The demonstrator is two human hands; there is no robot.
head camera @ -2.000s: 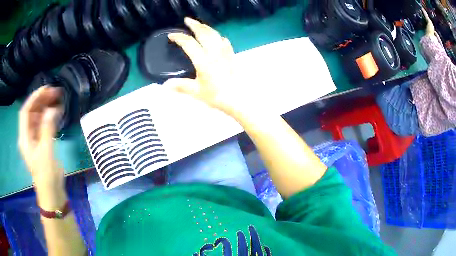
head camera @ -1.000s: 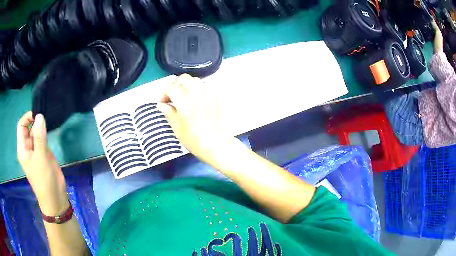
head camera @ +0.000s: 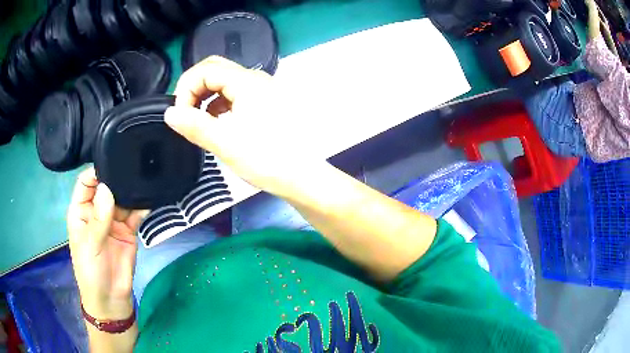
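My left hand (head camera: 103, 227) holds a black rounded-square shell (head camera: 148, 155) by its lower left edge, above the left end of the white backing sheet (head camera: 373, 86). My right hand (head camera: 224, 114) is at the shell's upper right rim, with thumb and forefinger together there. A strip between these fingertips cannot be made out. Black curved strips (head camera: 207, 189) in two columns show on the sheet below the shell, which hides part of them. Another black shell (head camera: 233, 43) lies on the table beyond my right hand, partly covered by it.
Loose black shells (head camera: 59, 131) lean at the left. A long row of nested shells (head camera: 90, 31) runs along the back. Black pieces with an orange tag (head camera: 514, 58), a red stool (head camera: 514, 152), blue crates and a person's sleeve (head camera: 608, 103) are at the right.
My left hand has brought a shell from the table's left side to over the sheet. My right hand has moved from the strips up to the shell's rim.
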